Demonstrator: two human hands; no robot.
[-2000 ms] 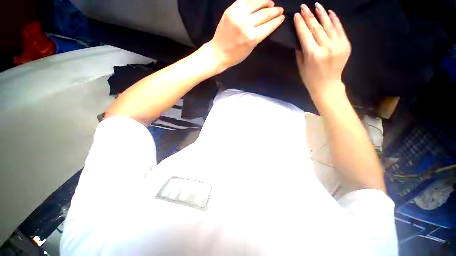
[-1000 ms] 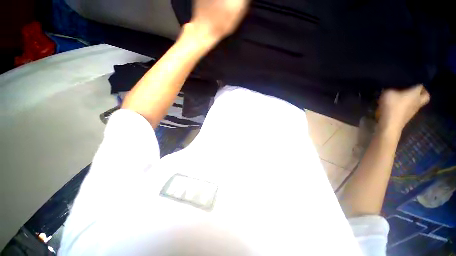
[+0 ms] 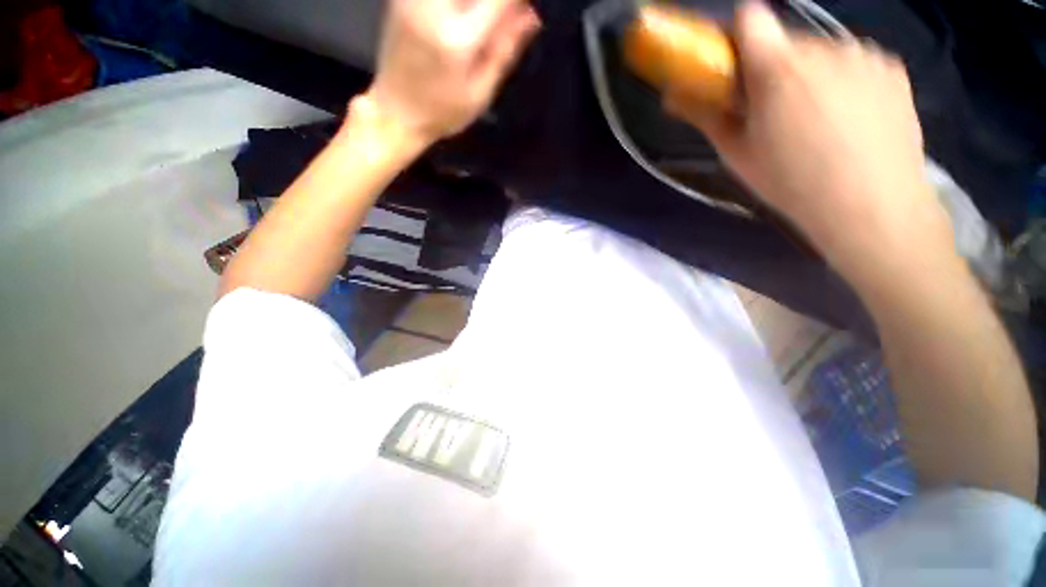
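Observation:
The iron (image 3: 677,126) has a dark body, a shiny metal rim and an orange-brown handle. It is over the black garment (image 3: 551,138) at the top of the view. My right hand (image 3: 820,126) is closed round the iron's handle and is slightly blurred. My left hand (image 3: 453,57) is at the garment's left part, with its fingers curled. Whether its fingers pinch the cloth cannot be told. The garment spreads across the top of the view and hangs at its near edge.
A white curved surface (image 3: 103,229) is at the left. Black, grey and white striped-looking cloth (image 3: 396,247) lies low between it and my body. A blue lattice crate (image 3: 855,401) is on the floor at right. A red thing (image 3: 52,57) is at the far left.
My right hand has gone from the garment's right side to the iron, now over the cloth in the upper middle. My left hand has moved slightly left and down. The camera view has shifted.

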